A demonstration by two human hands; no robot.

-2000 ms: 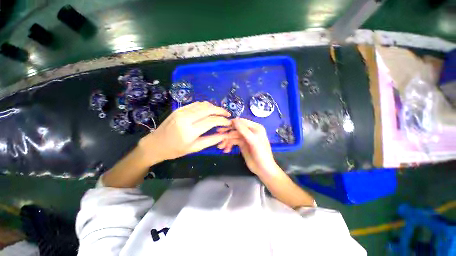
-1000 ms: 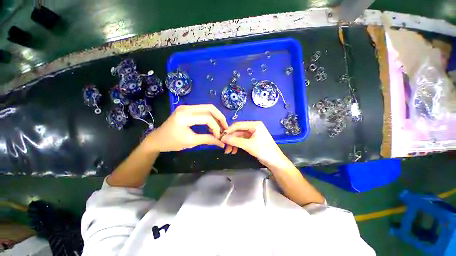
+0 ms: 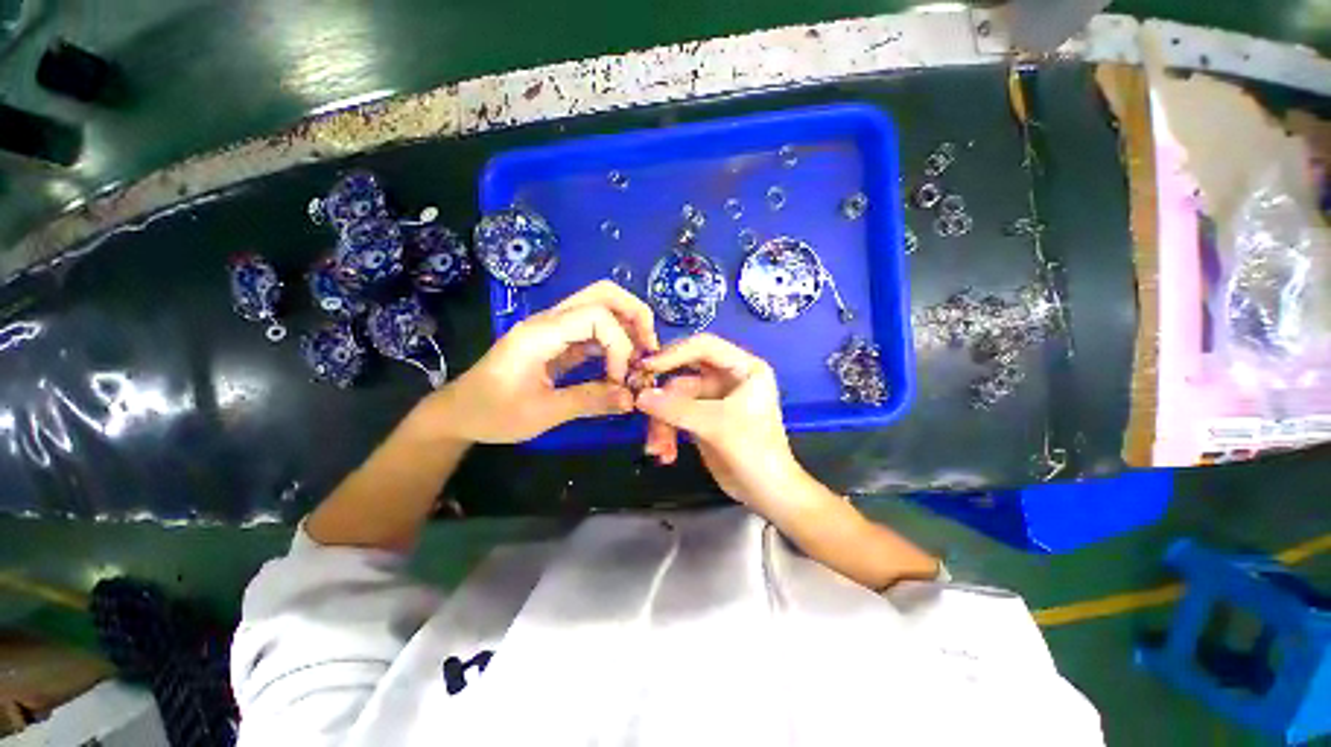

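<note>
My left hand (image 3: 552, 368) and my right hand (image 3: 721, 409) meet over the front edge of the blue tray (image 3: 584, 184). Their fingertips pinch a tiny metal part (image 3: 638, 382) between them; its shape is too small to tell. Behind the fingers, a blue-faced round board unit (image 3: 686, 289) lies in the tray. A pale-faced round unit (image 3: 781, 279) with a white lead lies to its right. Another round unit (image 3: 517, 247) rests at the tray's left wall. Small metal hardware (image 3: 858, 371) is piled in the tray's front right corner.
A cluster of round units (image 3: 371, 251) lies on the black mat left of the tray. Metal rings (image 3: 949, 216) and a pile of small metal parts (image 3: 993, 329) lie right of it. Further right is a clear plastic bag (image 3: 1267, 277) on cardboard. A blue stool (image 3: 1241, 628) stands lower right.
My hands stay together with fingertips touching and are raised slightly against the tray's front edge. The tray and units show only small shifts from camera movement.
</note>
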